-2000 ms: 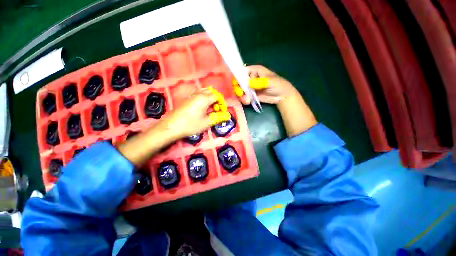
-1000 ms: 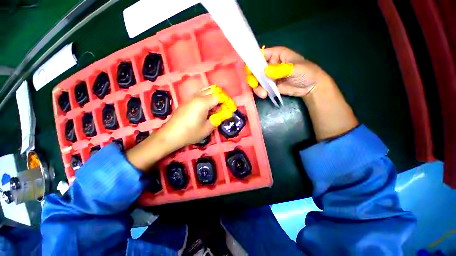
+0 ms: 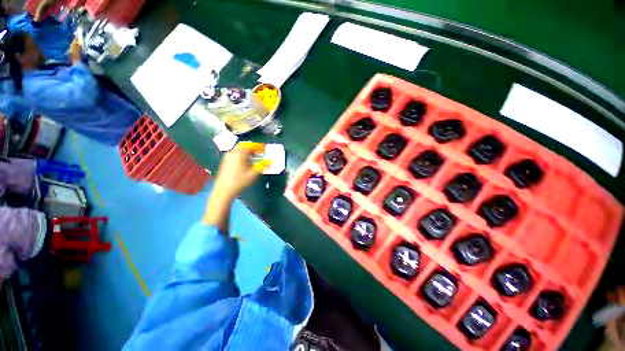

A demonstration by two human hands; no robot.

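Note:
My left hand (image 3: 238, 168), with yellow finger cots on its fingertips, reaches over the bench's front edge near the bowl. Its fingertips meet a small white square piece (image 3: 275, 158); whether they grip it or only touch it, I cannot tell. My right hand (image 3: 615, 310) is blurred and cut off by the right edge, with something pale at its fingers. The salmon-pink foam tray (image 3: 388, 220) holds rows of glossy black octagonal units (image 3: 438, 223). Several pockets at its right end are empty.
A metal bowl (image 3: 275, 112) of yellow finger cots stands beside bottles (image 3: 236, 113). Another white scrap (image 3: 224, 141), a white sheet with a blue patch (image 3: 164, 86) and white strips (image 3: 378, 46) lie behind. Red stacked trays (image 3: 164, 161) and a person in blue (image 3: 65, 89) are left.
The view has swung left. My left hand has left the tray and moved beside the bowl. My right hand is now at the right edge, and the long white strip it held no longer shows.

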